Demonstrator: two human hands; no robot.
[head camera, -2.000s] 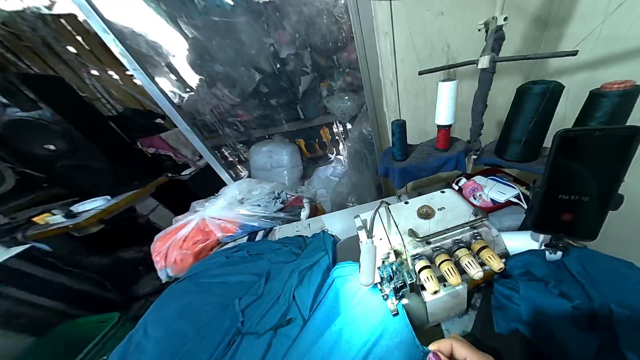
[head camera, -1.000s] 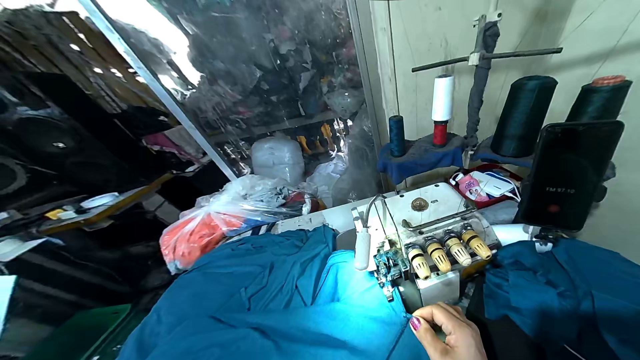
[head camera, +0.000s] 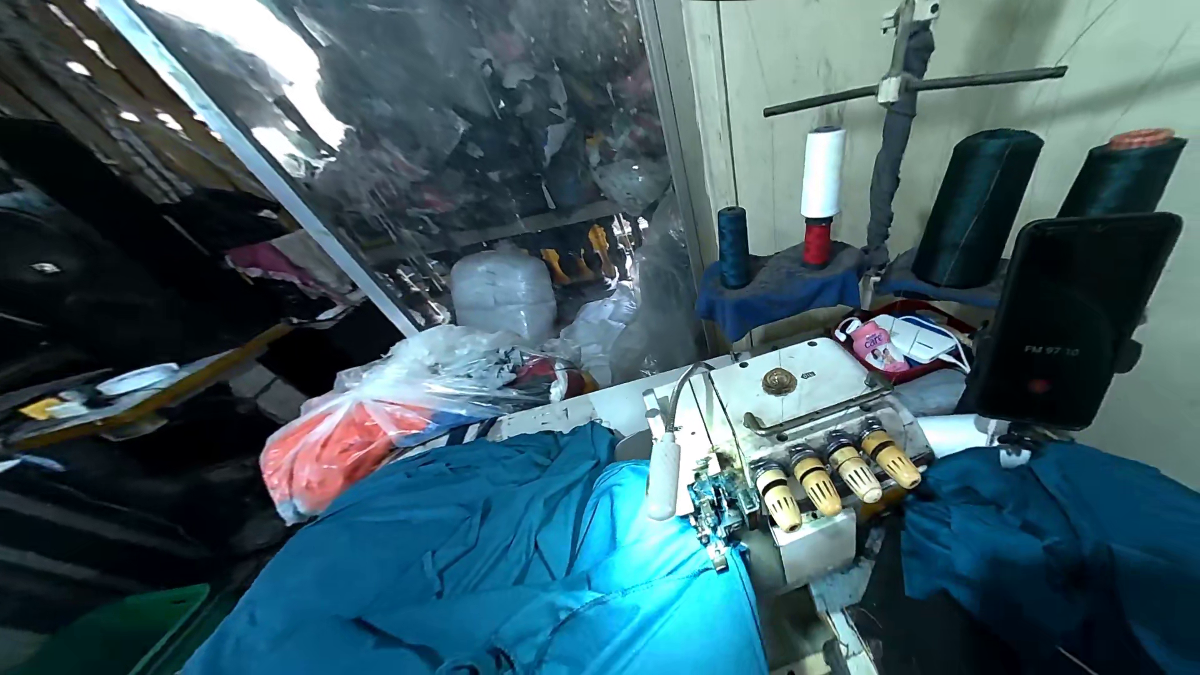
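Note:
Neither my left hand nor my right hand shows in the head view now. Teal fabric (head camera: 487, 553) lies spread over the left and front of a white overlock sewing machine (head camera: 797, 380). Its edge runs beside the presser foot (head camera: 717, 553), where a lamp (head camera: 663, 478) lights the cloth brightly. Several cream tension dials (head camera: 816, 480) line the machine's front. More teal fabric (head camera: 1059, 534) is heaped to the right of the machine.
Thread cones (head camera: 980, 206) stand behind the machine near a metal thread stand (head camera: 895, 122). A phone (head camera: 1073, 319) is mounted at right, beside a red tray (head camera: 914, 375) with small items. A plastic bag of orange cloth (head camera: 347, 450) lies at left, before a framed plastic-covered panel (head camera: 506, 122).
The hand seen at the fabric's edge near the presser foot one second ago has left the view. The fabric still lies at the machine.

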